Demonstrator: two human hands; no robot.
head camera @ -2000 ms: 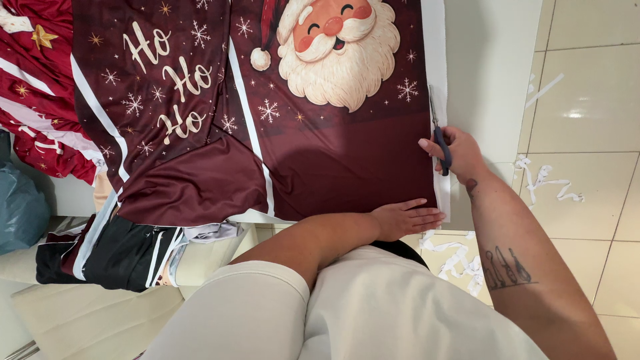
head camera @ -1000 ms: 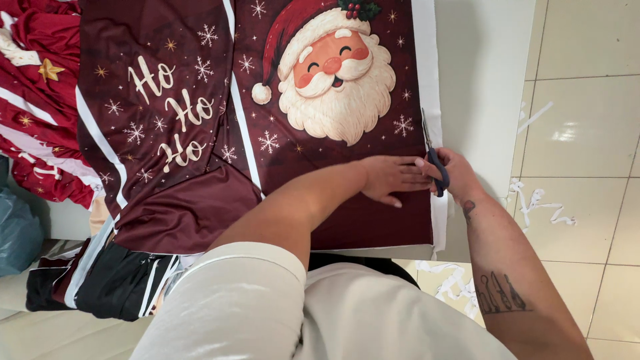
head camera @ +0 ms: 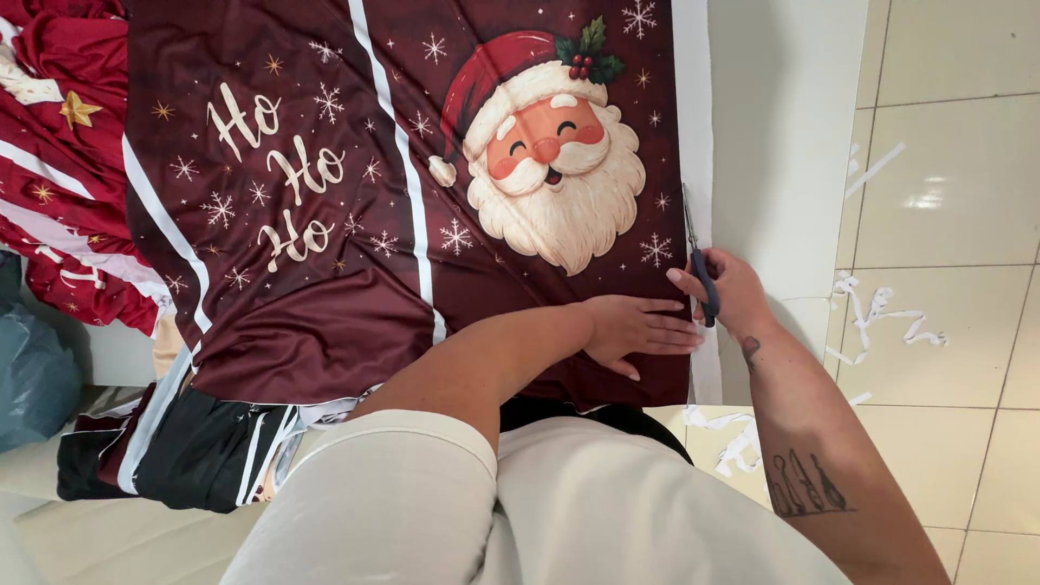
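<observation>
Maroon printed fabric (head camera: pixel 520 284) with a Santa face, snowflakes and lettering lies over a white table. Along its right side runs a white fabric margin (head camera: pixel 697 122). My right hand (head camera: pixel 727 292) holds dark-handled scissors (head camera: pixel 704 280), their blades pointing away from me along the line between the maroon print and the white margin. Flat on the maroon fabric, just left of the scissors, rests my left hand (head camera: pixel 642 331), fingers toward the white margin. It grips nothing.
Red printed fabric (head camera: pixel 65 146) lies at the far left, above a bluish plastic bag (head camera: pixel 32 374). Folded dark garments (head camera: pixel 187 447) are below it. The white tabletop (head camera: pixel 788 162) ends at the right, and white fabric strips (head camera: pixel 881 313) lie on the tiled floor.
My left hand has moved from near the fabric's bottom edge up beside the scissors. The maroon fabric has shifted toward me since the earliest frame, showing more of the Santa hat.
</observation>
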